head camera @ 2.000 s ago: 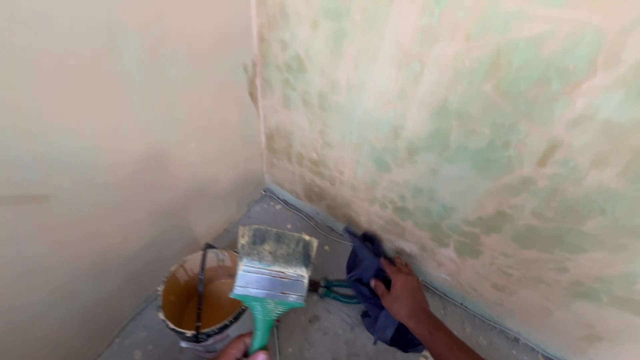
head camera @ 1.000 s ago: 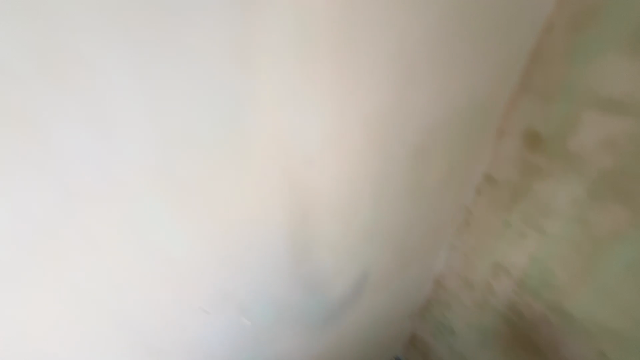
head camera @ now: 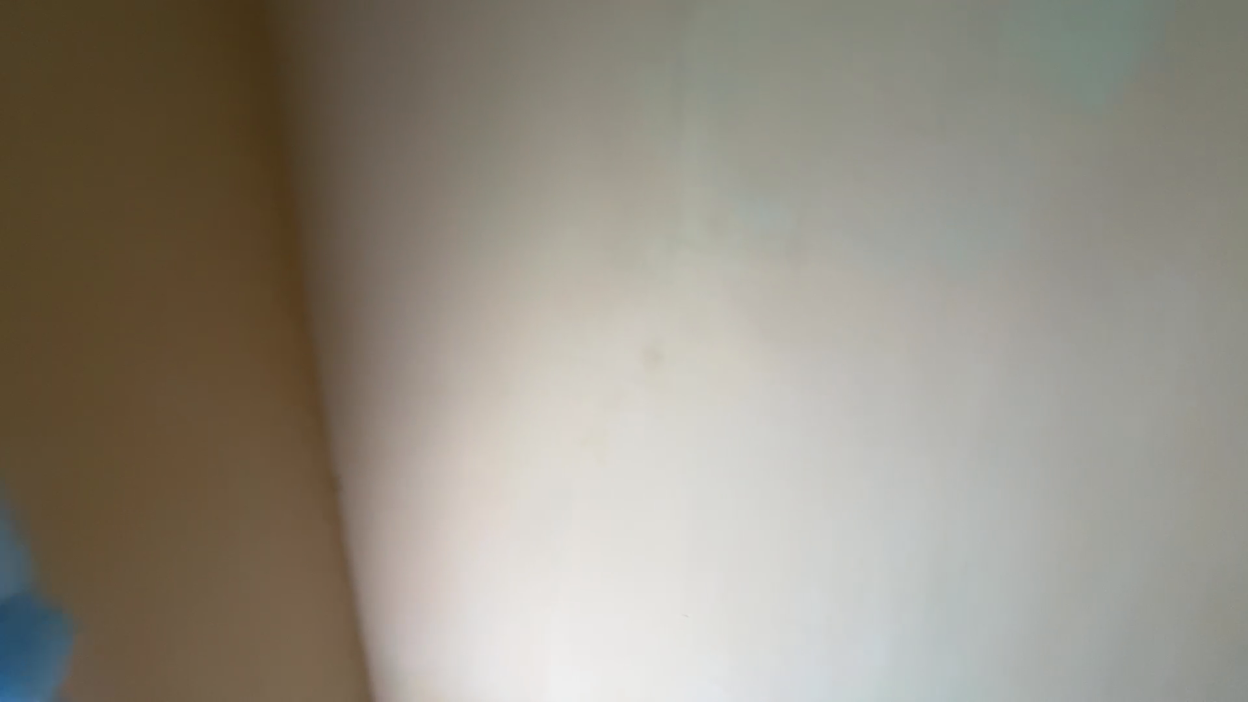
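Neither my left hand nor my right hand shows in the head view, so what they hold is hidden. A pale, blurred wall (head camera: 780, 409) fills most of the view, with a faint greenish patch (head camera: 1092, 49) at its upper right. To its left stands a brown surface (head camera: 166, 322), too blurred to tell whether it is a wall or something else.
A blurred blue thing (head camera: 34, 643) shows at the lower left edge; its kind cannot be told. A near-vertical edge or corner runs between the brown surface and the pale wall.
The view has swung far away from the floor corner. The green-handled paintbrush, the paint bucket, the dark blue cloth and both hands, seen two seconds ago, are out of view.
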